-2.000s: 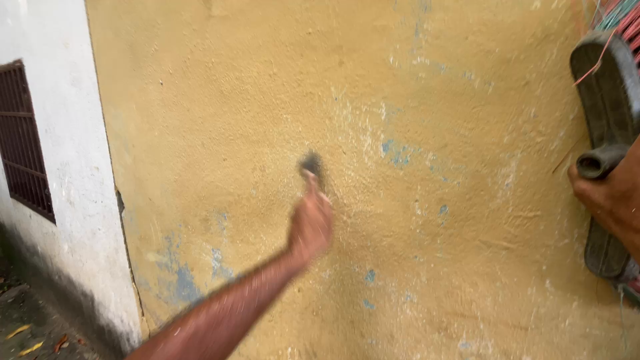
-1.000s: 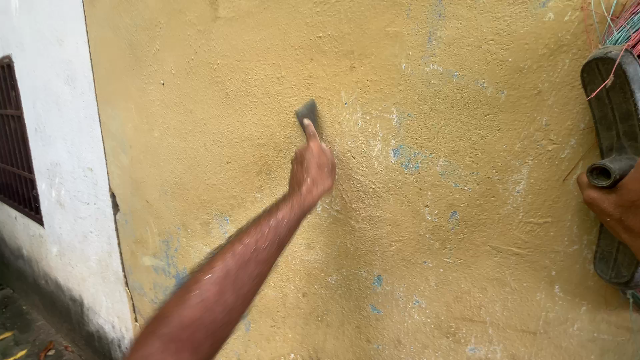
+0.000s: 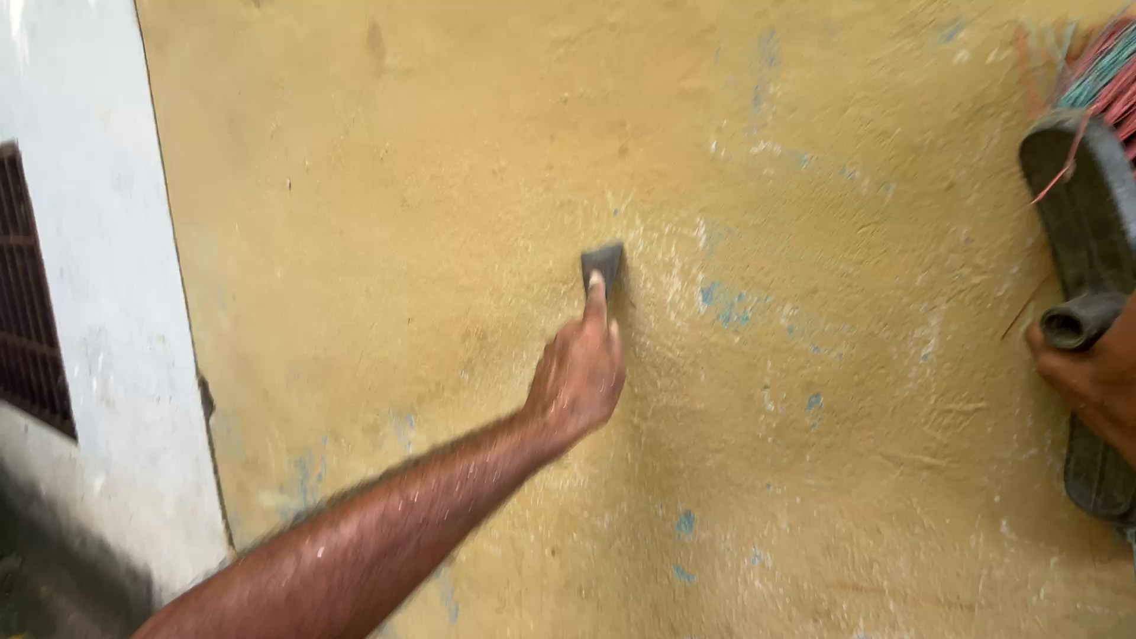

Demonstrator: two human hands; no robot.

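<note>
My left hand [image 3: 581, 373] reaches in from the lower left, back of the hand toward me. It is closed on a small flat scraper [image 3: 603, 264], whose dark blade lies against the yellow painted wall [image 3: 426, 222]. The index finger is stretched along the blade; the handle is hidden in the hand. At the right edge my right hand [image 3: 1092, 373], partly cut off by the frame, grips a dark plastic broom head [image 3: 1087, 222] beside its hollow round socket [image 3: 1078, 321]. Red and green bristles [image 3: 1109, 75] stick out at the top right.
Around the scraper the rough wall shows white scratches and blue paint patches [image 3: 728, 304]. A dark crack [image 3: 208, 398] runs down the joint with a white wall [image 3: 106, 266] at the left. That wall has a barred window opening [image 3: 31, 302].
My left hand has moved the scraper up the wall, then a little down and to the right. My right hand has kept its hold on the broom head.
</note>
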